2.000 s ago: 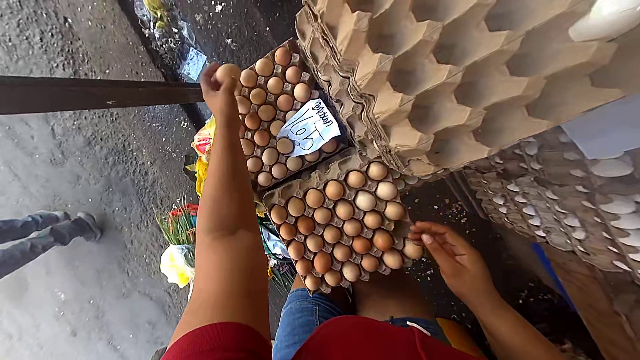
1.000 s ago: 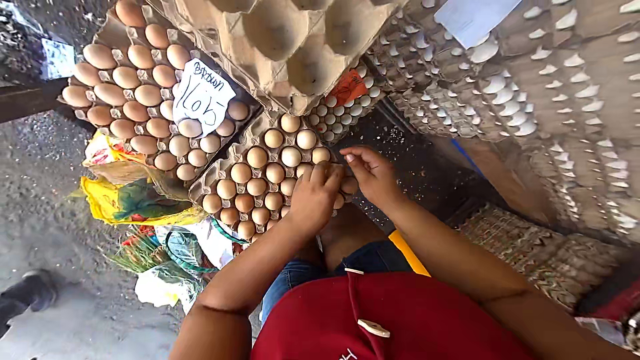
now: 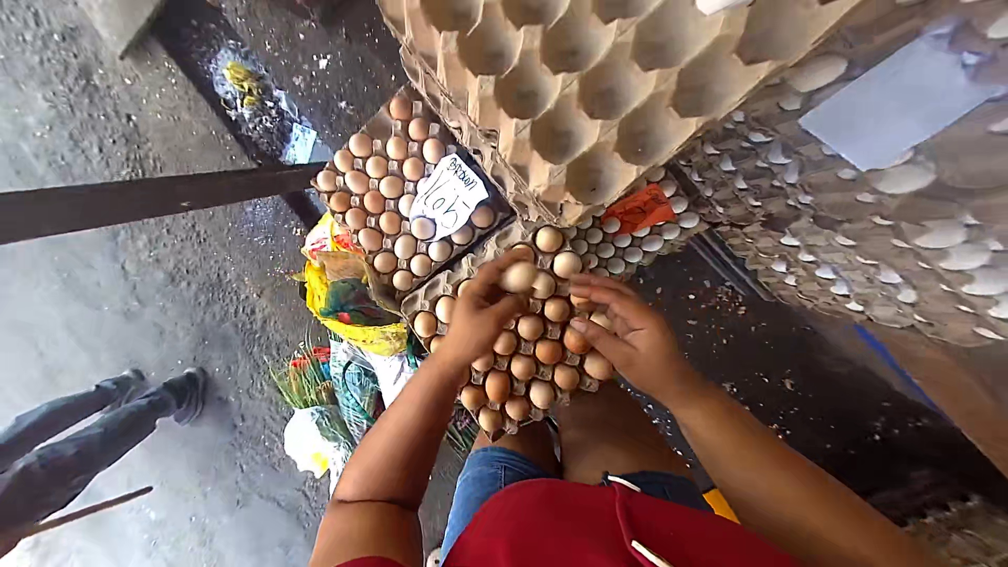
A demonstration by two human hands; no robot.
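Note:
Between thumb and fingers, my left hand [image 3: 482, 311] holds a pale brown egg [image 3: 518, 277] just above a pulp tray of brown eggs [image 3: 522, 367] in front of my knees. My right hand [image 3: 630, 331] is over that tray's right edge, fingers spread and touching or nearly touching eggs there; whether it grips one, I cannot tell. Beyond the tray, up and left, is a second tray of brown eggs [image 3: 376, 167] with a handwritten white paper sign [image 3: 450, 197] on it. Part of the near tray is hidden under my hands.
Stacked empty pulp egg trays [image 3: 567, 87] rise ahead. White eggs [image 3: 622, 250] with an orange paper [image 3: 639, 209] lie behind. Stacked trays of white eggs [image 3: 858, 236] fill the right. Plastic bags [image 3: 354, 307] and a wooden beam [image 3: 157, 198] are at left, where a person's legs [image 3: 102, 417] show.
Two seconds ago my left hand was at the far edge of the signed tray; now it is over the near tray with an egg. The right hand stays near that tray's right side.

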